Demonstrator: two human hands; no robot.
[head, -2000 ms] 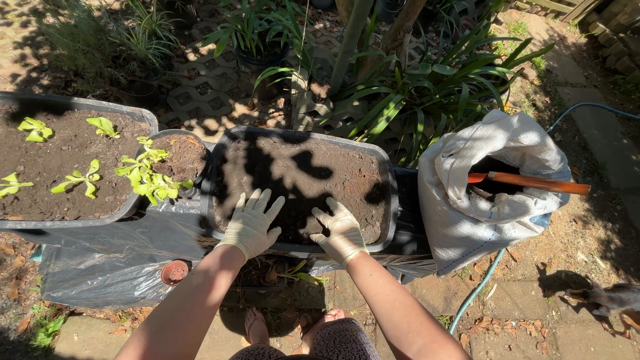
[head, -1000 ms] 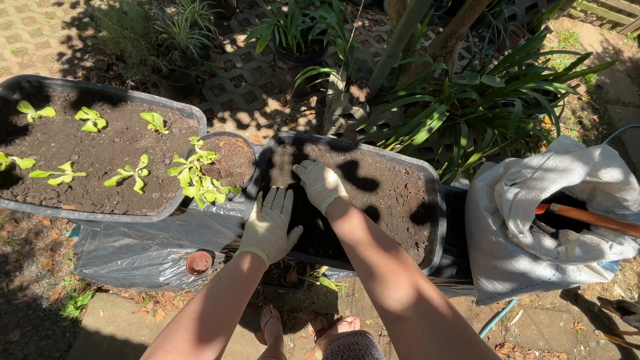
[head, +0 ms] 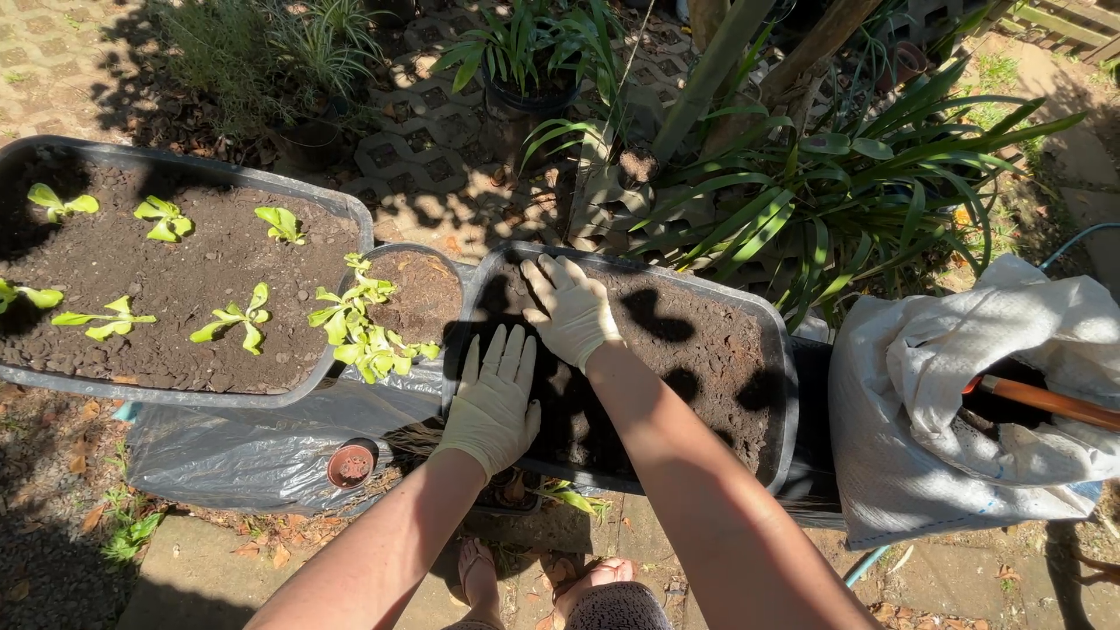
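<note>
Dark soil (head: 717, 337) fills a black plastic planter tub (head: 792, 394) in front of me. My left hand (head: 494, 402), in a pale thin glove, lies palm down at the tub's left end, fingers a little apart. Farther back, my right hand (head: 569, 311), gloved alike, rests flat on the soil by the back left corner with its fingers spread. Neither hand holds anything. Several lettuce seedlings (head: 241, 319) stand in a second soil-filled tub (head: 219, 400) at the left. Between the tubs, a bunch of loose seedlings (head: 359, 332) lies at the edge of a round pot (head: 420, 293).
A white woven sack (head: 892, 420) with an orange-handled tool (head: 1050, 401) in it stands at the right. Black plastic sheeting (head: 236, 446) and a small brown pot (head: 352, 464) are at the lower left. Strappy-leaved plants (head: 787, 192) grow behind the tub. A hose (head: 866, 567) runs past the sack.
My right hand has moved from the tub's near middle to its back left part. My left hand has shifted to the tub's left end. The view has swung left.
</note>
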